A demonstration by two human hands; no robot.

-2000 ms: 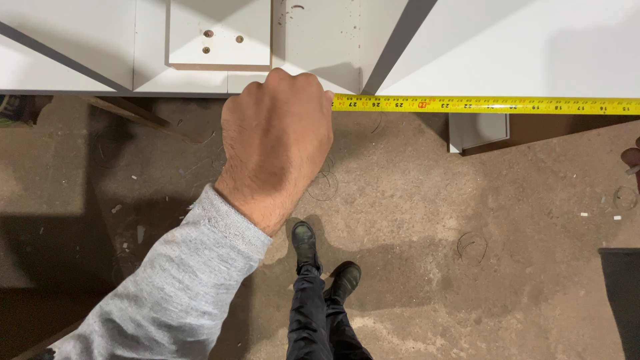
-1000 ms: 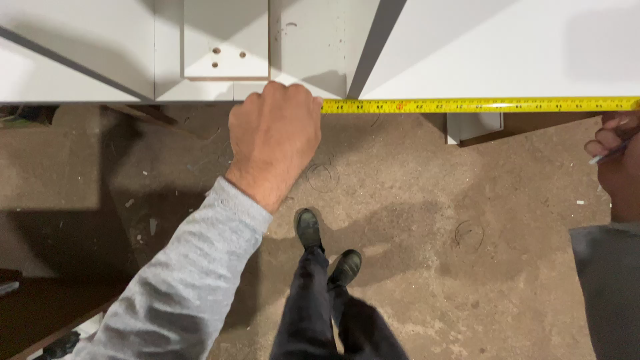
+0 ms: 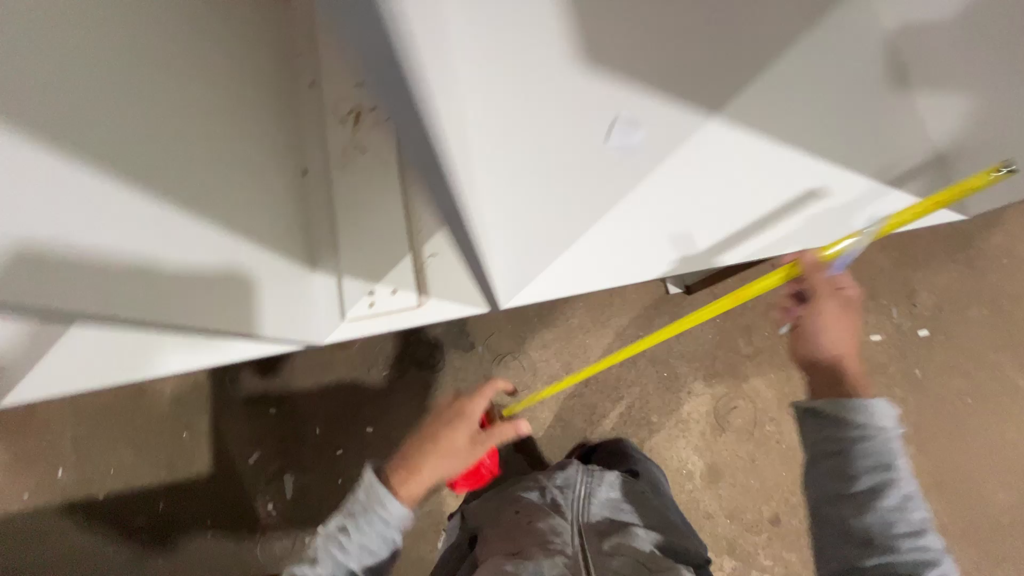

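Observation:
My left hand is closed around the red case of a tape measure, low in the middle of the view. Its yellow blade runs out up and to the right, away from the case. The blade passes by the fingers of my right hand, which also hold a thin pale pen-like item. The metal end hook is free at the far right, beyond that hand. White panels lie above the blade. Motion blurs both hands.
Grey-edged upright dividers stand between the white panels. A narrow white board with several small holes lies in one bay. Below the front edge, a brown board shows over the concrete floor, which has small white scraps on it.
The tape blade was along the panels' front edge; now it slants away from that edge. My left hand has left the edge, and the red case has come into view. The view has shifted strongly.

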